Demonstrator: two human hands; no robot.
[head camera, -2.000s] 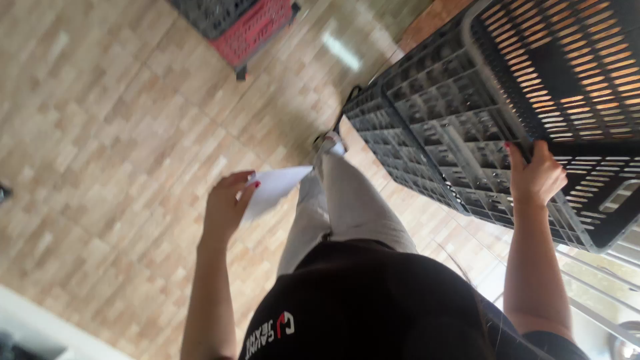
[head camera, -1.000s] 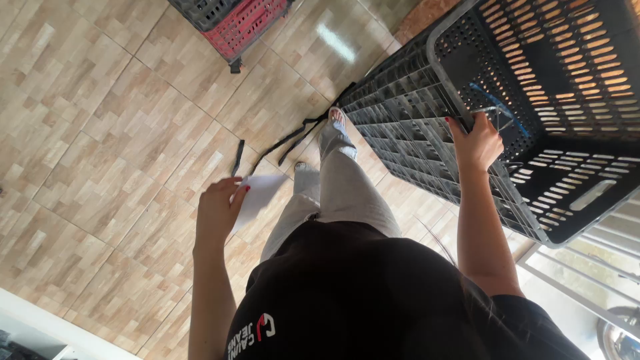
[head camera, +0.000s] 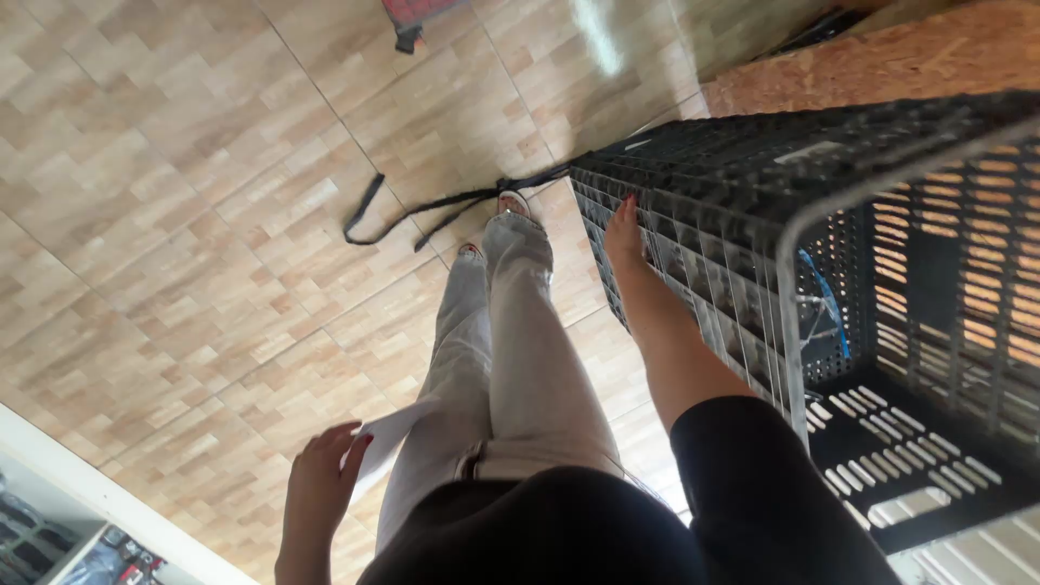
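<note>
My left hand (head camera: 325, 467) is at the lower left, its fingers closed on a piece of white paper (head camera: 382, 439) beside my pant leg. On the right stands a tall black plastic crate (head camera: 715, 276), or stack of crates, with lattice sides. My right hand (head camera: 626, 231) reaches down along its near side, fingers extended; whether they touch the lattice cannot be told. Inside the open top crate hangs a blue strip (head camera: 827, 305) near its wall. A black strap (head camera: 455, 199) lies on the floor by my feet and runs toward the crate's base.
Part of a red crate (head camera: 418, 10) with a dark corner shows at the top. A chipboard panel (head camera: 877, 69) is behind the black crates. At the lower left is a white shelf unit (head camera: 106, 504) with folded clothes. The floor (head camera: 203, 203) is tiled.
My right hand has left the crate's top rim and moved down along its side. My left hand still holds the paper. The view has shifted.
</note>
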